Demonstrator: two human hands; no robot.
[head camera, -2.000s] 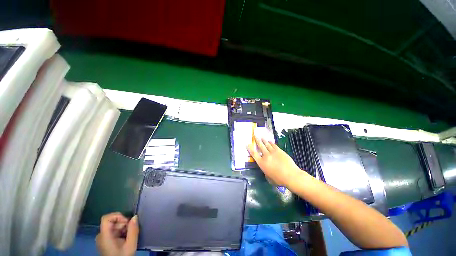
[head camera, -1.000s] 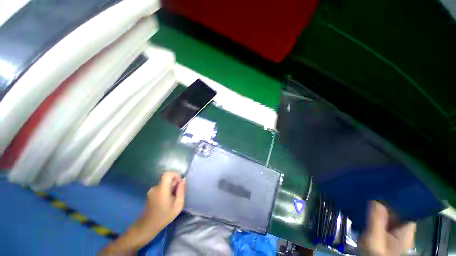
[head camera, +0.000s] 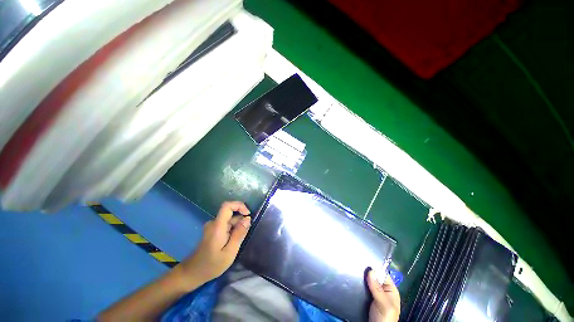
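Note:
A tablet (head camera: 308, 251) lies tilted in front of me at the bench's front edge, its dark glossy face up with a bright reflection. My left hand (head camera: 228, 236) is at its left edge, fingers curled, thumb and fingertips on the rim. My right hand (head camera: 382, 295) holds its right end, thumb on the top face and the other fingers hidden below. The grey back cover seen before does not show; whether it is under the glossy face cannot be told.
Foam trays (head camera: 208, 82) are piled at left. A small black glossy rectangle (head camera: 277, 108) and a label sheet (head camera: 281, 153) lie behind the tablet. A blue pick (head camera: 396, 277) is beside my right hand. A stack of tablets (head camera: 453, 270) leans at right. The green belt (head camera: 377, 107) runs behind a white rail.
The view has turned left. My right hand has come back from the right onto the tablet. A dark glossy face now shows where the grey back cover was.

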